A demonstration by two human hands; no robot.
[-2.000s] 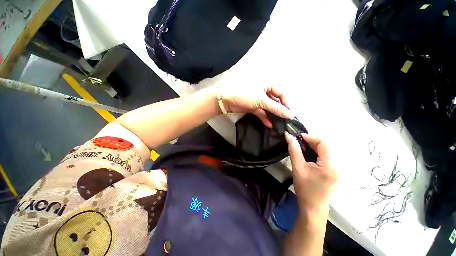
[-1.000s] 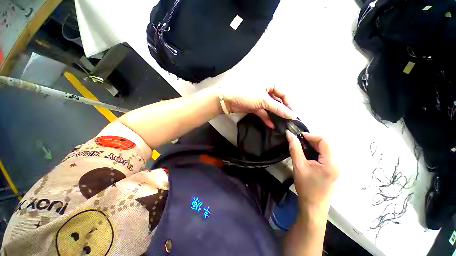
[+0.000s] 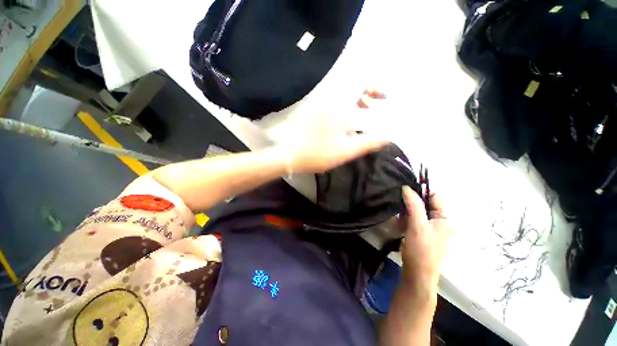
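A black bag piece (image 3: 362,189) with sheer dark fabric and a curved rim lies at the table edge, against the apron. My left hand (image 3: 331,145) is blurred at its upper left side, fingers apart and raised off the fabric, thumb stretched along its top edge. My right hand (image 3: 423,233) holds dark thread snips (image 3: 423,182), blades pointing up past the piece's right side. My right thumb is against the piece; whether it grips the fabric is unclear.
A rounded black bag piece (image 3: 270,57) with a pale sticker lies at the table's upper left. A black pile (image 3: 521,101) lies along the right. Dark thread clippings (image 3: 521,250) lie on the white table (image 3: 433,88) between my right hand and the pile.
My left hand has come off the pinched rim and opened, moving slightly left. The snips' blades now show upright at my right fingers. More of the sheer fabric shows. The whole view has shifted slightly.
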